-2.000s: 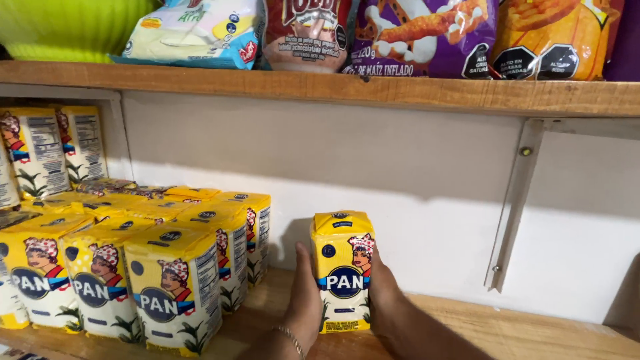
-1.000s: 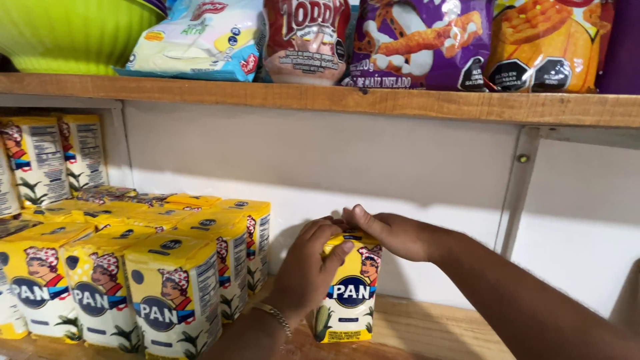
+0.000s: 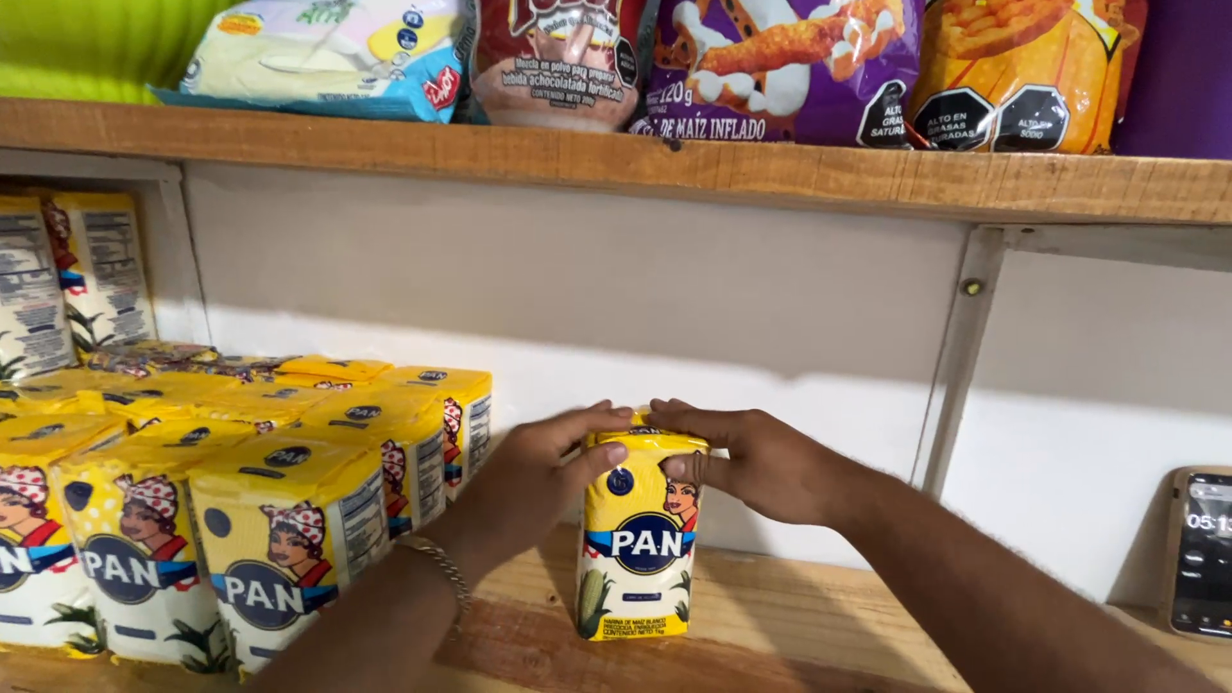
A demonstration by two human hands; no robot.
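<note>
A yellow and white P.A.N. corn flour packet point(image 3: 643, 539) stands upright on the lower wooden shelf, its printed front facing me. My left hand point(image 3: 558, 457), with a chain bracelet at the wrist, grips the packet's upper left edge, thumb on the front and fingers over the top. My right hand point(image 3: 756, 457) holds the upper right edge the same way, its thumb on the front face. To the left, rows of like packets point(image 3: 279, 549) stand close together, partly behind my left forearm. The gripped packet stands apart from them.
Above runs a wooden shelf point(image 3: 577, 159) with snack bags point(image 3: 780, 67), a chocolate drink pouch point(image 3: 558, 63), a white and blue package point(image 3: 327, 53) and a green bowl point(image 3: 96, 48). A metal bracket point(image 3: 962, 366) is on the wall. A phone point(image 3: 1203, 553) leans at the right.
Two seconds ago both hands held the packet's sides; now they are at its upper edges. Since one second ago my right hand has come down onto the upper right edge, thumb on the front.
</note>
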